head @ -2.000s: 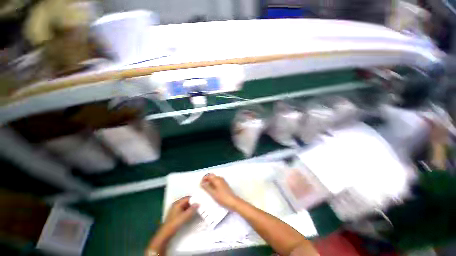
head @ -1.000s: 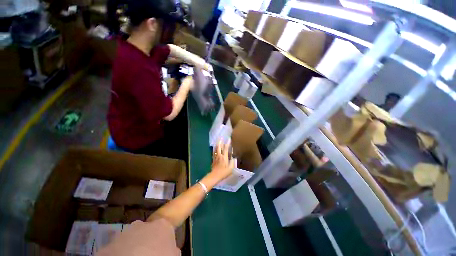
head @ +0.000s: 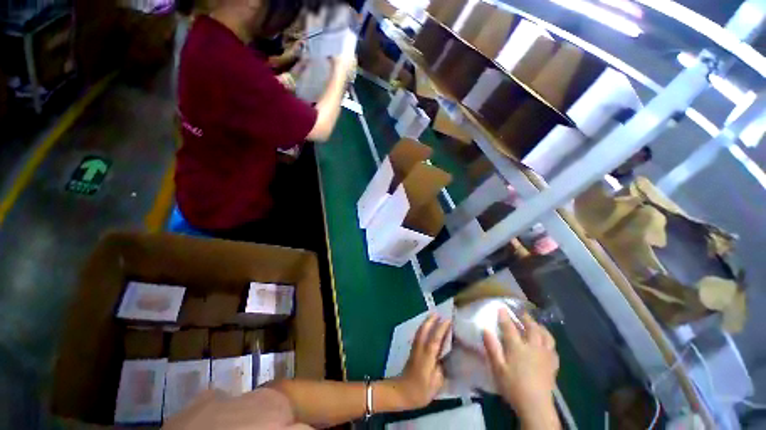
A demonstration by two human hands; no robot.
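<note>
An open white retail box (head: 401,346) stands on the green bench at the lower centre, its brown inside partly showing. My left hand (head: 427,363) holds its near side, fingers on the wall. My right hand (head: 522,359) grips a white bagged unit (head: 480,317) in crinkly clear film, at the box's opening. The unit looks partly inside the box, but its lower part is hidden by my hands. A white flat piece (head: 441,418) lies at the bottom edge.
Two open retail boxes (head: 395,239) stand farther along the green bench (head: 354,290). A brown master carton (head: 84,336) with packed boxes is at my left. A person in dark red (head: 227,126) works beyond it. A slanted metal post (head: 579,180), box-filled shelf and torn carton (head: 663,231) are right.
My left hand has drawn back from the standing boxes to the nearer box. My right hand has come into view with the bagged unit. The other person has lifted a pale item.
</note>
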